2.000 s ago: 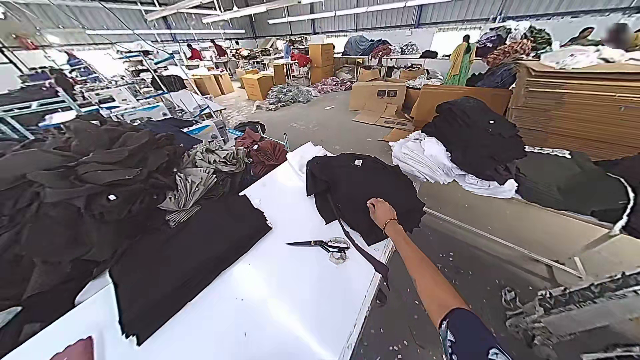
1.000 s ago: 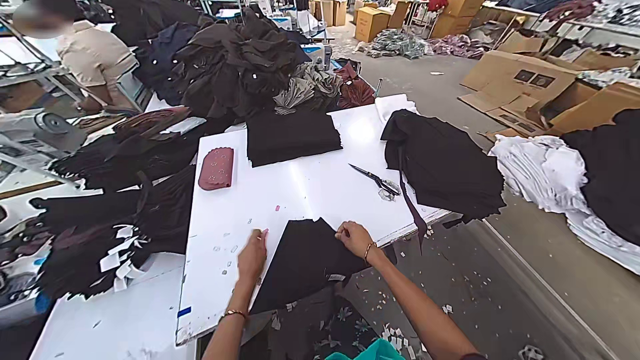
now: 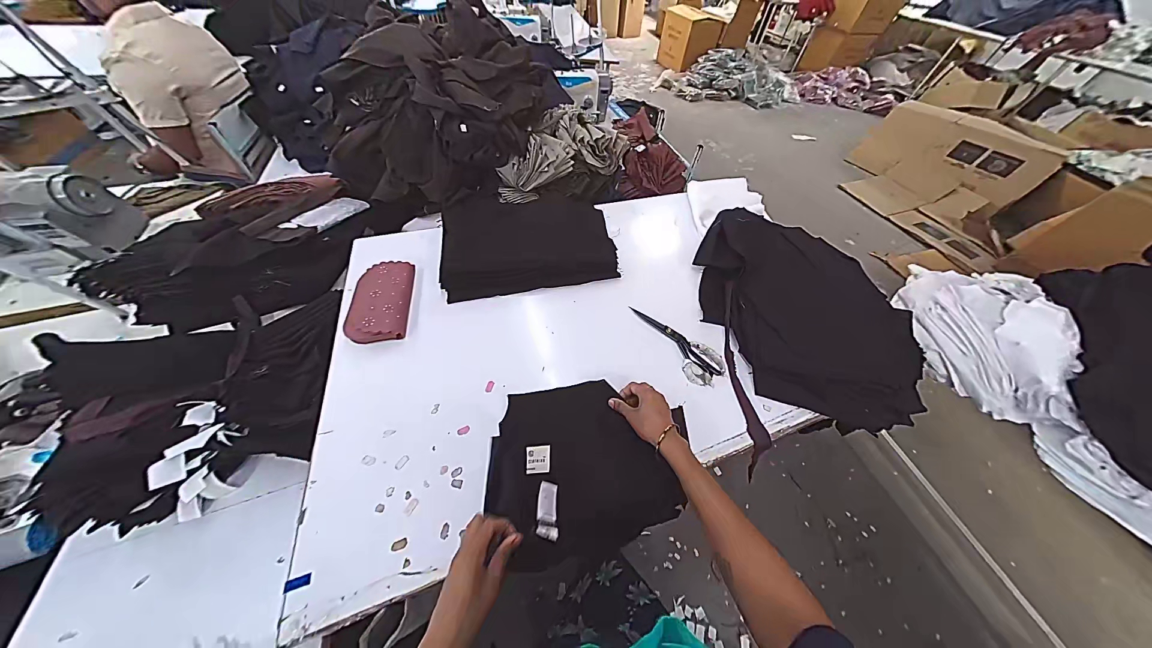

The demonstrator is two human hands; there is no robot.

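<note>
Black fabric pieces [image 3: 585, 477] lie at the table's front edge, with a small white label [image 3: 537, 459] and a white strip [image 3: 546, 509] on top. My right hand [image 3: 643, 412] pinches the upper right corner of this fabric. At its lower left edge is my left hand [image 3: 486, 544], thumb and fingers close together on or beside the cloth; its hold is unclear. Tailor's shears [image 3: 679, 342] lie to the right, beside a larger black fabric pile [image 3: 801, 324] with a hanging strip. Behind sits a folded black stack [image 3: 529, 247].
A pink perforated case [image 3: 380, 302] and small paper scraps are on the white table [image 3: 360, 432]. A heap of dark garments [image 3: 432, 99] rises behind. White cloth [image 3: 990, 342] and cardboard [image 3: 954, 171] are at right. A person [image 3: 171, 72] is at upper left.
The view has swung left since two seconds ago. My right hand was on the large black pile then. Since one second ago, the front fabric lies wider, its label and white strip now showing.
</note>
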